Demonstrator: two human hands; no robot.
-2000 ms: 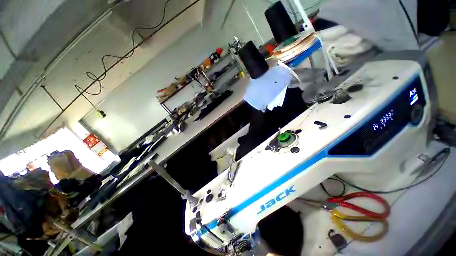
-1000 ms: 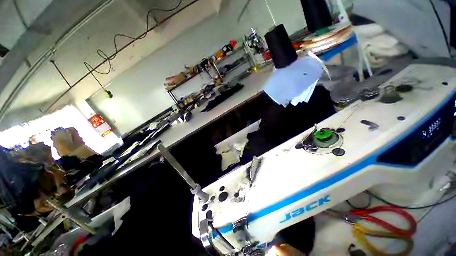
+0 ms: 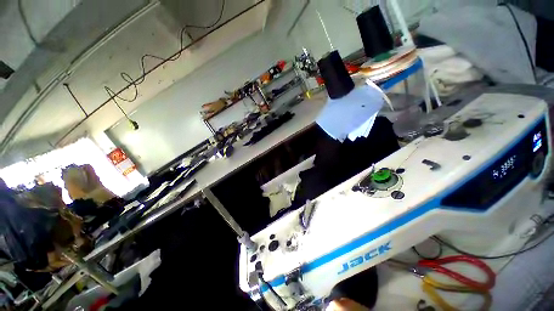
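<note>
The white JACK sewing machine (image 3: 328,237) runs from the bottom middle to the right. Its needle area is cut off by the bottom edge. A bright skin-toned patch, seemingly part of my right hand (image 3: 345,305), shows at the bottom edge beside the needle end; its fingers and grip cannot be made out. My left hand is not in view. Black fabric (image 3: 359,287) shows under the machine arm. A large black mass (image 3: 188,261) lies left of the head, without visible detail. Scissors with red and yellow handles (image 3: 455,271) lie on the table under the arm.
A grey metal post (image 3: 223,212) rises at the head's left end. Black thread cones (image 3: 335,74) stand behind the machine, with pale blue sheets (image 3: 351,115) below the front one. A long table (image 3: 243,159) with dark pieces runs behind. A black cable (image 3: 471,255) lies behind the scissors.
The camera view has shifted, so the machine sits further right than two seconds ago. The skin-toned patch was absent then and appeared at the bottom edge one second ago. The scissors remain on the table.
</note>
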